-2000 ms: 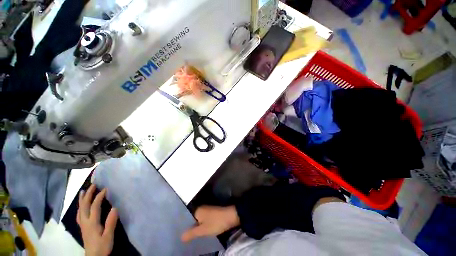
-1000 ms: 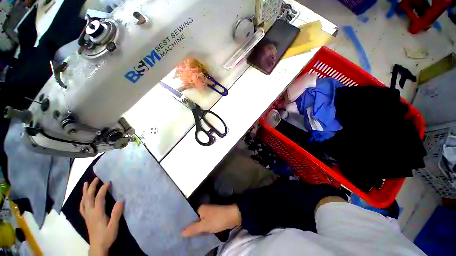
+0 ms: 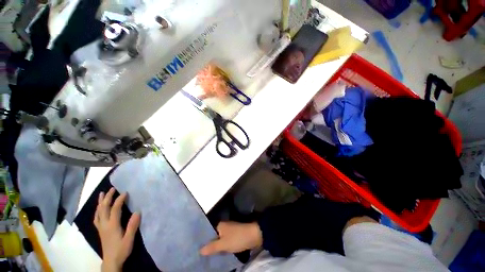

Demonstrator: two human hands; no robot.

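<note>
A grey fabric panel [image 3: 165, 210] lies under the end of the white sewing machine head [image 3: 122, 90] and runs toward me. A black fabric panel [image 3: 95, 212] shows beside and partly under it. My left hand [image 3: 117, 226] lies flat with fingers apart on the black panel, by the grey panel's left edge. My right hand [image 3: 232, 238] rests at the grey panel's lower right edge, index finger stretched over it; its other fingers are partly hidden, so a grip cannot be told. The needle and presser foot are hidden behind the machine head.
Black-handled shears [image 3: 228, 135] lie on the white table [image 3: 205, 183], near a peach tuft [image 3: 212, 82] and dark blue snips [image 3: 240, 95]. A phone [image 3: 300, 53] lies by a yellow cloth [image 3: 340, 45]. A red basket [image 3: 314, 178] at right holds blue and black fabric. Grey pieces [image 3: 40, 172] lie left.
The whole view has shifted, so things sit slightly further right. Since the earliest frame, the grey panel has moved slightly under both hands; the hands keep nearly the same pose.
</note>
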